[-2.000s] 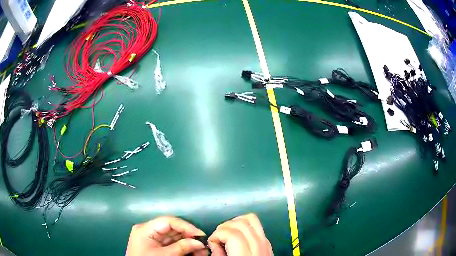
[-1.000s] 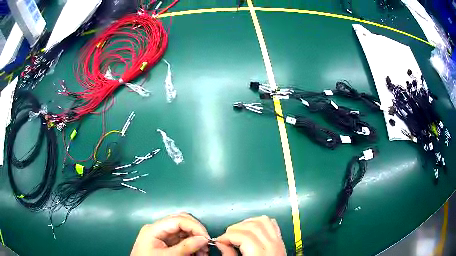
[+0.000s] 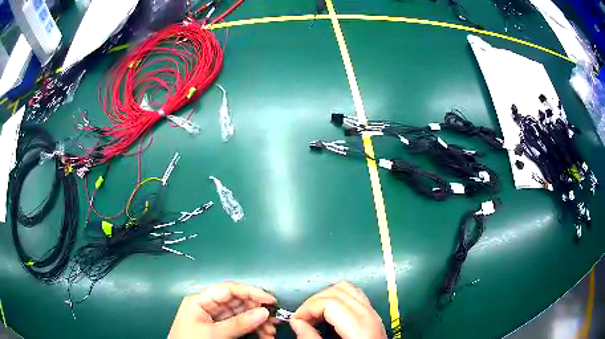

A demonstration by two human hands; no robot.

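My left hand (image 3: 222, 314) is at the bottom edge, thumb and fingers closed on a small black connector housing (image 3: 270, 310), mostly hidden by the fingertips. My right hand (image 3: 341, 314) is beside it, its fingertips pinching thin wires with white labels (image 3: 284, 314) that run to the housing. Whether the wire tips are fully inside cannot be seen. Both hands are cut off by the bottom edge. Faint black wires trail right of my right hand.
Black harnesses (image 3: 431, 179) with white labels lie right of centre, a harness pile (image 3: 554, 145) on white paper (image 3: 494, 73) far right. A red wire coil (image 3: 162, 76), black cable coil (image 3: 66, 225), loose black leads (image 3: 126, 242) and clear plastic pieces (image 3: 229, 198) lie left.
The hands stay together at the bottom edge. White labels now show between the fingertips, and the black housing shows at my left fingertips. The view has shifted slightly, so the table items appear lower.
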